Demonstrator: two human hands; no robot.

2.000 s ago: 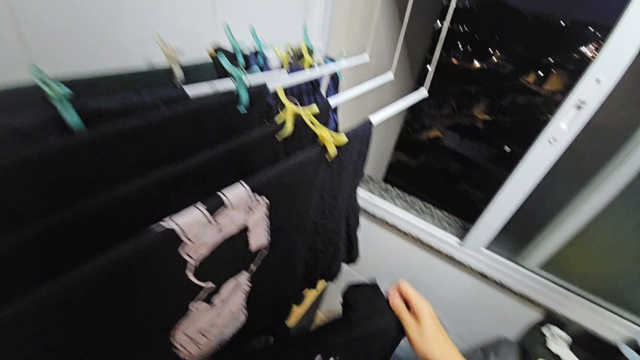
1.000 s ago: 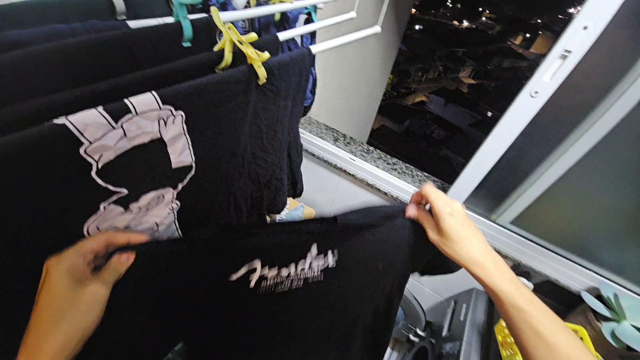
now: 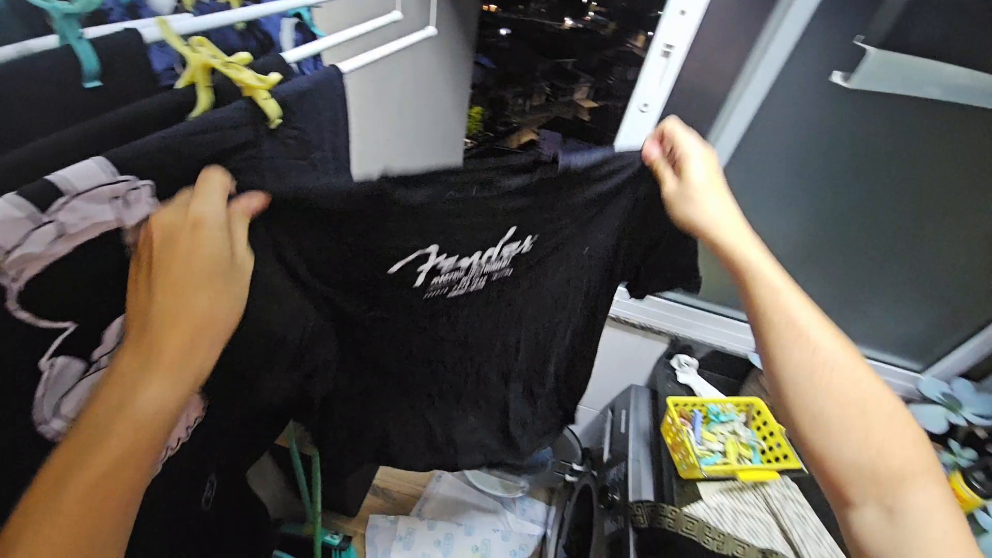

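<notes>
A black T-shirt (image 3: 465,349) with white lettering on its chest hangs spread between my two hands. My right hand (image 3: 686,174) pinches its shoulder near the sleeve, in front of the window frame. At the other shoulder, my left hand (image 3: 194,263) grips the cloth between thumb and fingers. Behind my left hand hangs a black garment with a pale printed figure (image 3: 77,209), draped over a white drying-rack rod (image 3: 387,49). Yellow clothespins (image 3: 221,70) clip the hanging clothes, and a teal clothespin (image 3: 77,46) sits farther left.
A yellow plastic basket (image 3: 736,473) full of clothespins stands at lower right, beside a dark front-loading machine (image 3: 620,465). The white window frame (image 3: 659,70) borders an opening onto the night. Pale printed cloth (image 3: 457,519) lies low in the middle; a plant (image 3: 953,403) is at the right edge.
Two seconds ago only my right hand was visible, at dark cloth. One second ago both hands held the T-shirt low; now they hold it higher and more fully spread.
</notes>
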